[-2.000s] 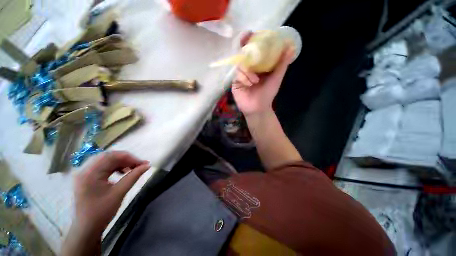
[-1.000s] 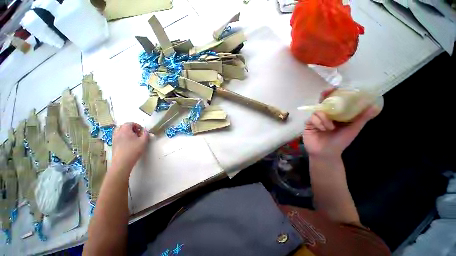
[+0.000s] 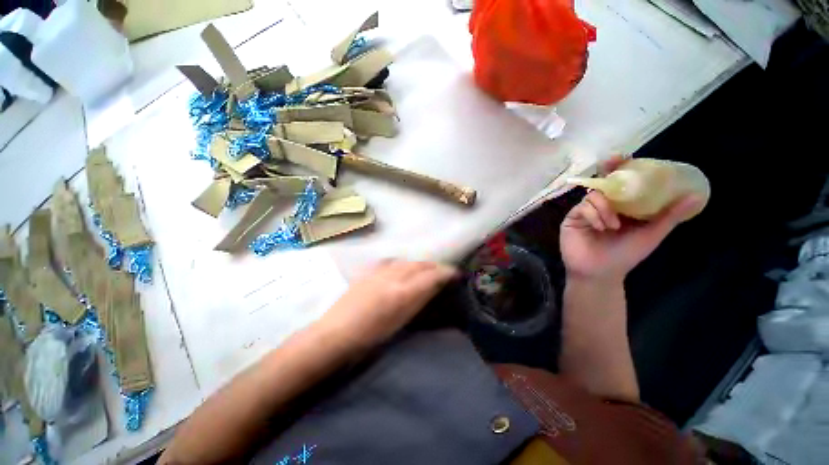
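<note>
My right hand (image 3: 604, 232) holds the cream-amber glue bottle (image 3: 656, 189) off the table's right edge, its narrow nozzle pointing left. My left hand (image 3: 395, 289) is blurred at the table's front edge, below the tab pile; no object shows in it, and its finger shape is unclear. The loose pile of tan strap tabs (image 3: 314, 132) with blue-wrapped ends (image 3: 250, 123) lies beyond it, not touched by either hand. A brown wooden handle (image 3: 409, 177) sticks out of the pile to the right. Overlapping glued tab rows (image 3: 95, 263) lie at the left.
A red-orange plastic bag (image 3: 529, 50) stands at the far side, right of the pile. A whitish plastic bundle (image 3: 54, 372) lies on the left rows. A round dark container (image 3: 511, 289) is below the table edge. White bundles (image 3: 773, 390) are at lower right.
My left hand has moved right from beside the tab rows to the table's front edge. My right hand still holds the bottle. The view has shifted, so the table things appear further left.
</note>
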